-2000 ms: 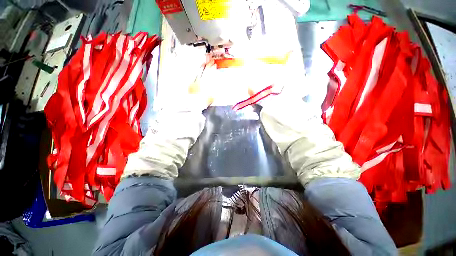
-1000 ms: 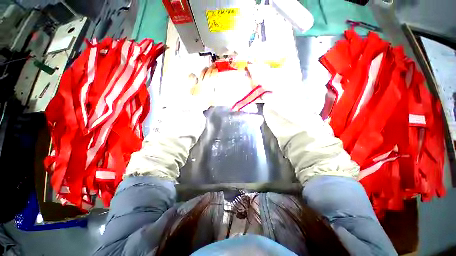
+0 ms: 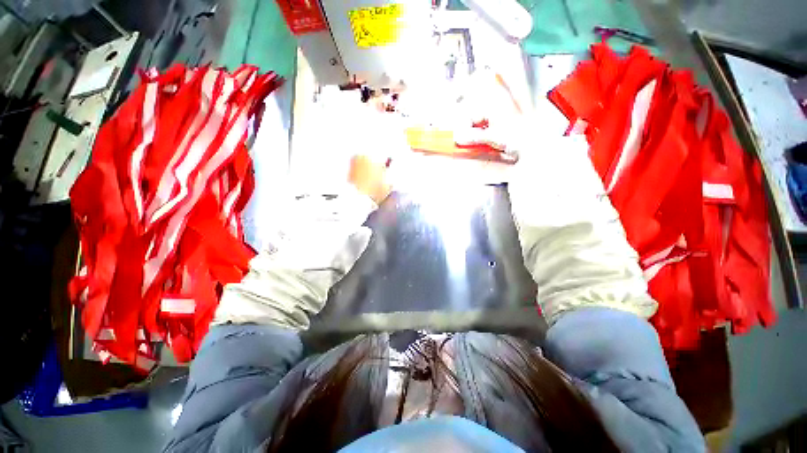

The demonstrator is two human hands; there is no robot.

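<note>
A red strip (image 3: 434, 140), orange in the glare, lies across the bright white machine bed (image 3: 310, 168), right of and below the needle area. Its right part shows a pale stripe and runs into the glare by my right hand (image 3: 518, 133). That hand is almost washed out, so its grip cannot be seen. My left hand (image 3: 369, 177) is low on the bed, left of the strip's left end; its fingers are blurred by glare. The sewing machine head (image 3: 341, 44) stands above, and its presser foot is hard to make out.
A left pile of striped red strips (image 3: 164, 212) and a right pile (image 3: 690, 195) flank the machine. The grey front table plate (image 3: 425, 257) lies between my cream cuffs. A small dark and red tool (image 3: 624, 35) lies on the green surface (image 3: 580, 22). A blue object (image 3: 88, 405) is at lower left.
The red strip has shifted right, away from the needle area. My right hand and sleeve have moved right. My left hand is lower on the bed. The striped end no longer hangs over the front plate.
</note>
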